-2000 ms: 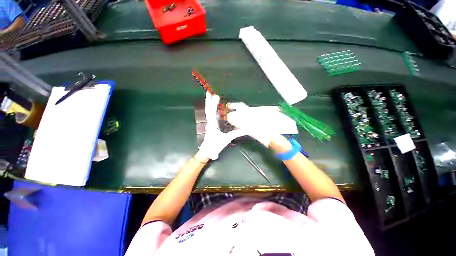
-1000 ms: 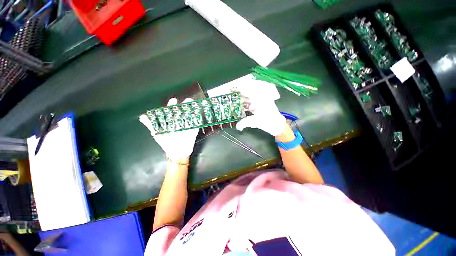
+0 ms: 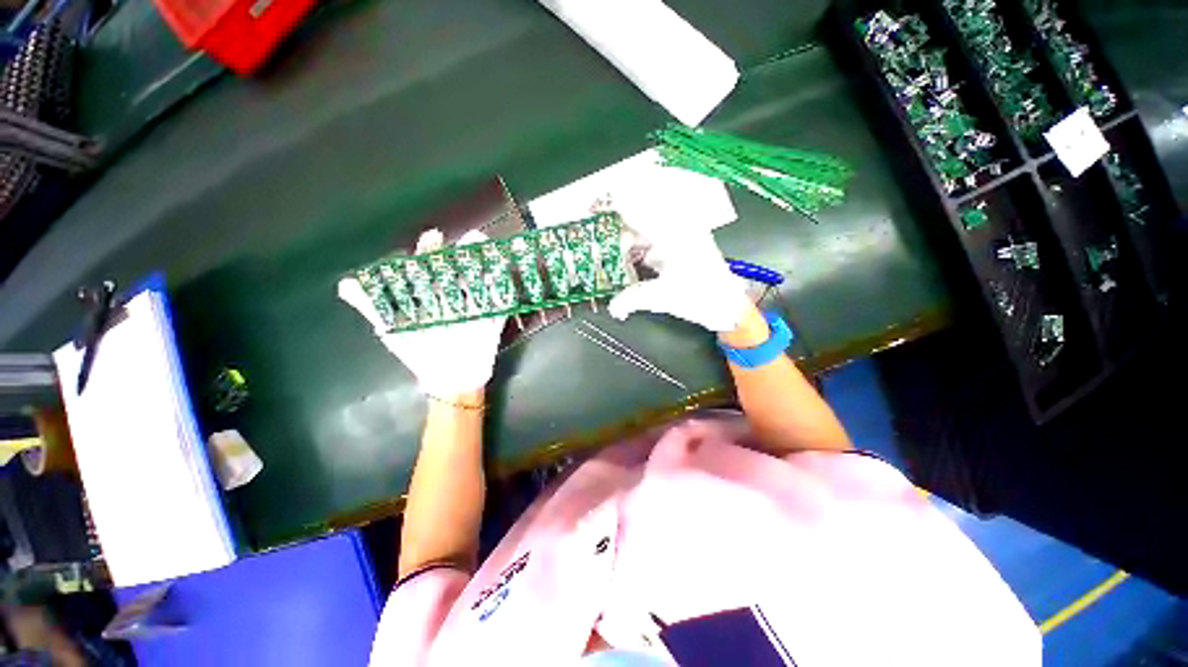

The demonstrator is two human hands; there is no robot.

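A long green panel strip of boards is held up over the bench, its parts side facing me. My left hand, in a white glove, holds it from below and behind at the left and middle. My right hand, also gloved, holds its right end. Beneath lie a white sheet and a dark brown plate, partly covered by the strip and hands. Tweezers lie in front of the strip. Blue-handled side cutters lie by my right wrist, partly hidden.
Green break-off rails lie beyond my right hand. A white long block and red bin are at the back. A black compartment tray is at the right. A clipboard with paper and blue folder are at the left.
The strip was edge-on with its red-brown side showing; it is turned to its green parts side. My right hand has moved to its right end. The view has tilted and shifted.
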